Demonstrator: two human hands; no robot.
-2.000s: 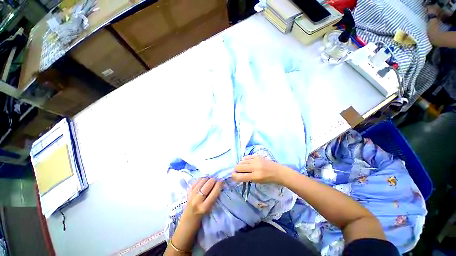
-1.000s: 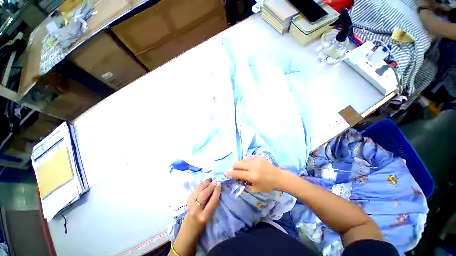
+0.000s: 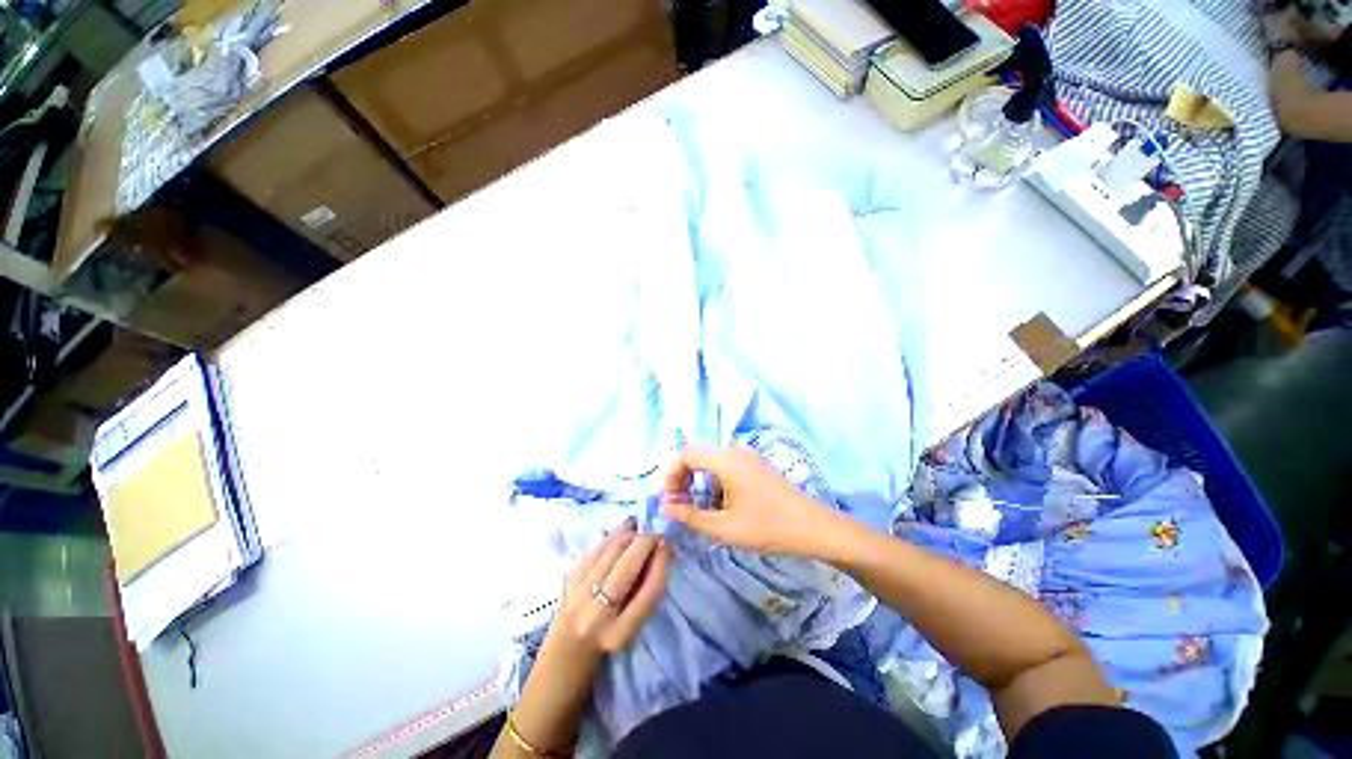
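Observation:
A light blue dress [image 3: 801,356] lies across the white table. Its far part looks pale and plain, and its gathered, flowered part is bunched at the near edge. My left hand [image 3: 605,586], with a ring, pinches the bunched cloth at a seam. My right hand [image 3: 727,501] is just to its right and a little higher, thumb and fingertips closed together on the cloth at the same seam. Whether my right palm holds a small tool cannot be told.
A stack of papers [image 3: 160,497] lies at the left end. Books [image 3: 838,42], a phone [image 3: 922,27] and a white power strip [image 3: 1105,200] are at the far right. Flowered dresses [image 3: 1112,556] hang over a blue bin [image 3: 1186,438]. Another person's arm [image 3: 1312,107] shows top right.
My right hand has lifted slightly and shifted a little left, with its fingertips turned up. My left hand stays on the seam with only a small shift.

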